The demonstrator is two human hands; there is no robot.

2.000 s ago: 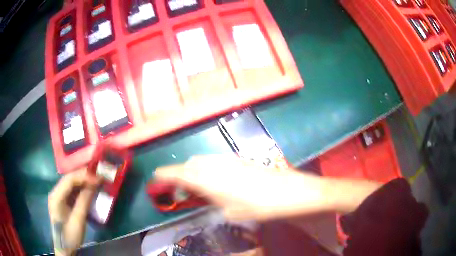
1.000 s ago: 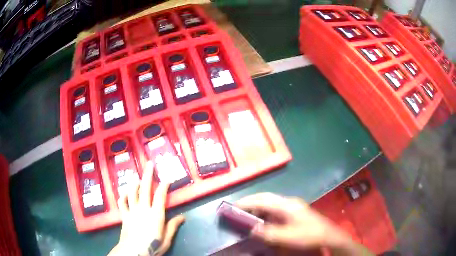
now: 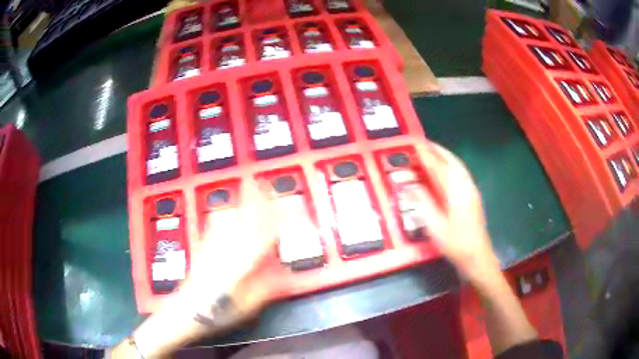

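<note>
A red foam tray (image 3: 350, 272) lies in front of me with keypad phones in both rows of five pockets, backs up, round black rings at the top and white labels low. My left hand (image 3: 245, 245), blurred and overexposed, is over the near row and partly covers the second phone (image 3: 218, 200). My right hand (image 3: 459, 217) is at the tray's right edge, its fingers over the right-hand phone (image 3: 401, 179) in the near row. That phone lies in its pocket. The blur hides whether either hand grips anything.
Another loaded red tray (image 3: 391, 49) lies beyond, with brown cardboard (image 3: 413, 66) under it. A stack of loaded red trays (image 3: 539, 147) stands at right, another red stack (image 3: 17, 210) at left. Black trays (image 3: 77, 35) are at far left. A red tray (image 3: 546, 308) is below the bench edge.
The near row's right pocket, which held only a white label, now holds a phone. My right hand has moved from the bench edge to that pocket. My left hand remains over the near row.
</note>
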